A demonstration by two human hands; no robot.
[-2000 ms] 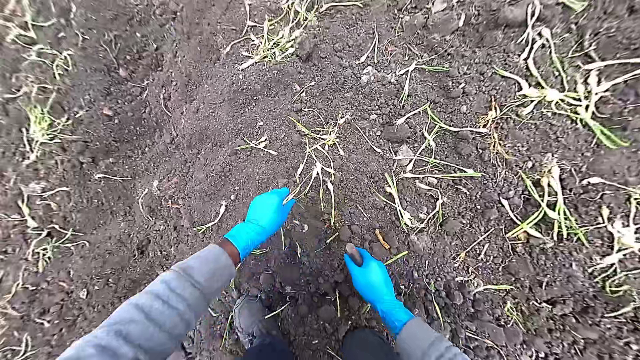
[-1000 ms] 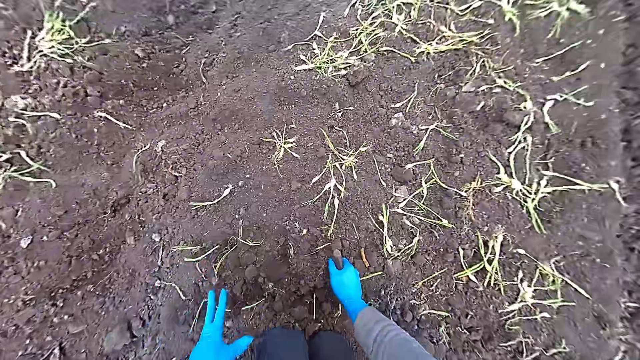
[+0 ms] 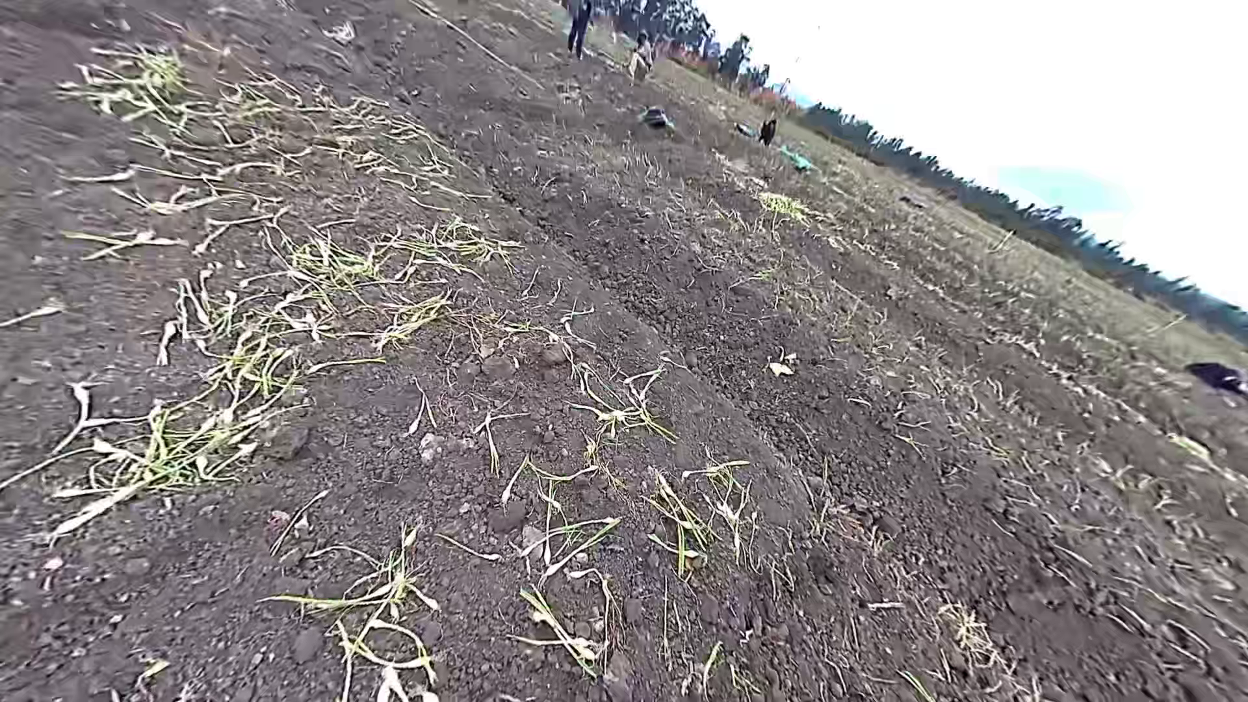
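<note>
Neither my left hand nor my right hand shows in the head view, so what they hold is hidden. Pulled bulb plants with pale bulbs and green leaves lie on the dark soil. One large clump is at the left, and another heap lies above it. Smaller bunches rest nearer the bottom, one at lower left of centre and one at the centre. A loose pair lies to the right of these.
A shallow furrow runs diagonally across the field. Far off at the top stand a person and a second figure. Dark bundles lie on the ground, one of them at the right edge. Trees line the horizon.
The view has swung up towards the horizon and tilted. Both gloved hands, seen low over the soil one second ago, are out of view.
</note>
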